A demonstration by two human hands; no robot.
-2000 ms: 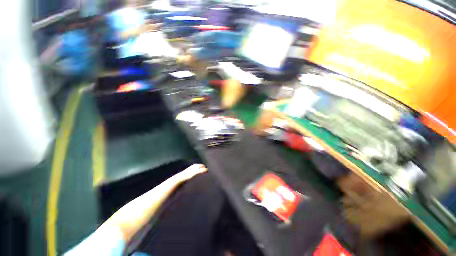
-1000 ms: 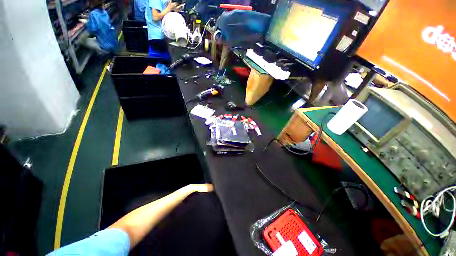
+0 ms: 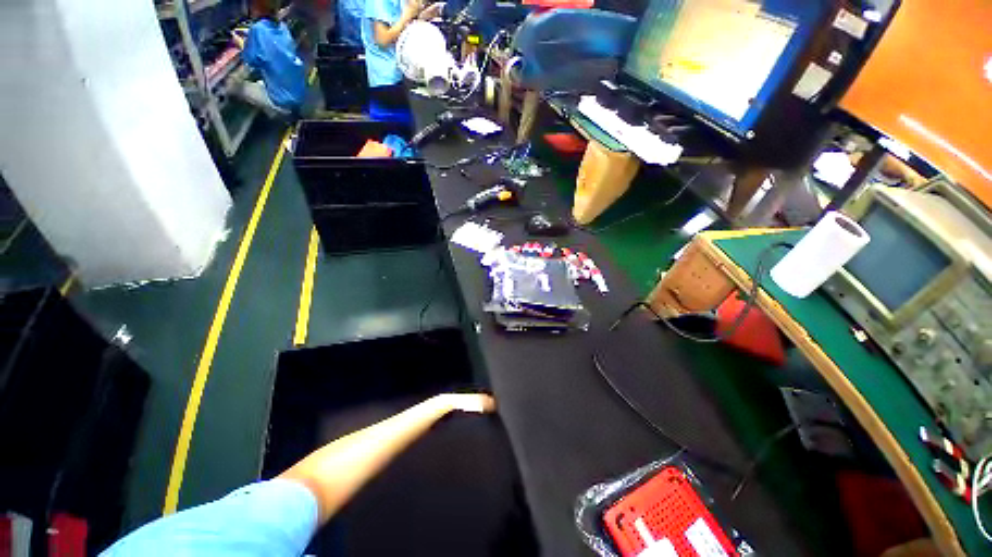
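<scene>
A red-orange perforated set-top box (image 3: 669, 516) with white labels lies in a clear plastic bag on the black bench mat, cut off by the bottom edge. My left arm reaches from the lower left over a black crate. My left hand (image 3: 474, 403) is small at the crate's right side, beside the bench edge. Its fingers are hidden, so its grip cannot be told. My right hand is out of the picture. A pile of bagged black units (image 3: 535, 287) lies farther up the bench, apart from my left hand.
The black crate (image 3: 375, 354) stands left of the bench. Red-and-white small parts (image 3: 574, 261), a scanner (image 3: 492, 197) and a mouse (image 3: 546, 225) lie beyond the pile. A green-topped shelf (image 3: 792, 316) with an oscilloscope (image 3: 894, 259) runs along the right. People stand at the far left.
The blurred view has steadied and turned, so the bench and crate sit farther right in the picture than a second ago. My left hand stays at the crate's right side.
</scene>
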